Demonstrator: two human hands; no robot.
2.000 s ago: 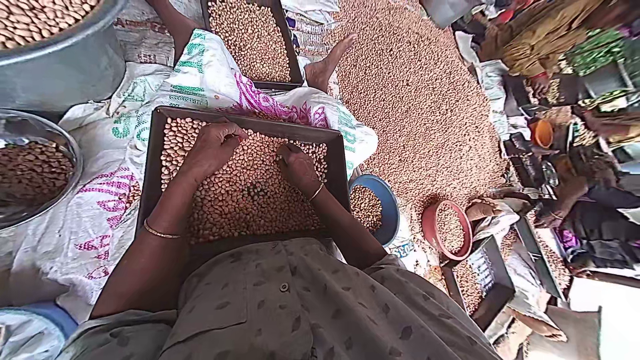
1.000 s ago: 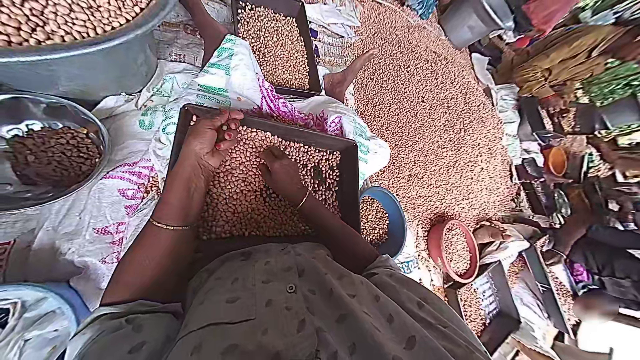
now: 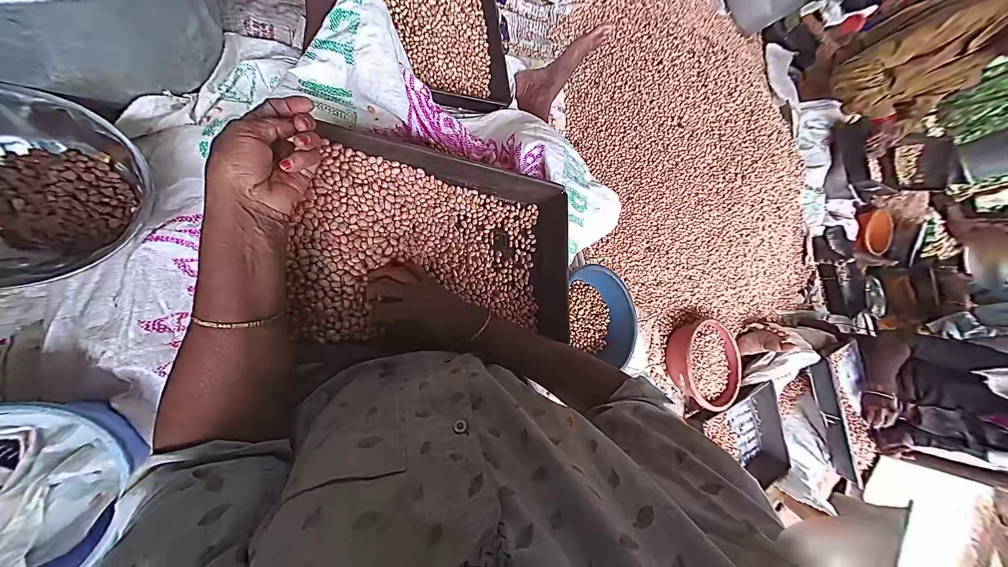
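A dark rectangular tray (image 3: 554,260) of shelled peanuts (image 3: 409,213) rests in front of my body. My left hand (image 3: 272,153) is raised over its far left corner, palm turned inward and fingers curled. Small reddish spots show at those fingertips; whether they are nails or peanuts is unclear. Lower in the tray, my right hand (image 3: 409,303) lies in shadow, fingers touching the peanuts near the edge closest to me. What it grips, if anything, is hidden. A small dark green item (image 3: 502,242) sits among the peanuts on the right side.
Printed white sacks (image 3: 591,181) lie around the tray. Left are a metal bowl (image 3: 142,169) of brown pieces and a large grey tub (image 3: 118,47). A second peanut tray (image 3: 494,47) and a bare foot (image 3: 551,79) are beyond. Blue (image 3: 622,307) and red (image 3: 732,362) basins flank a peanut heap (image 3: 685,157).
My right hand has moved from the middle of the tray toward its near edge. My left hand, down among the peanuts two seconds ago, is now lifted with its palm turned inward.
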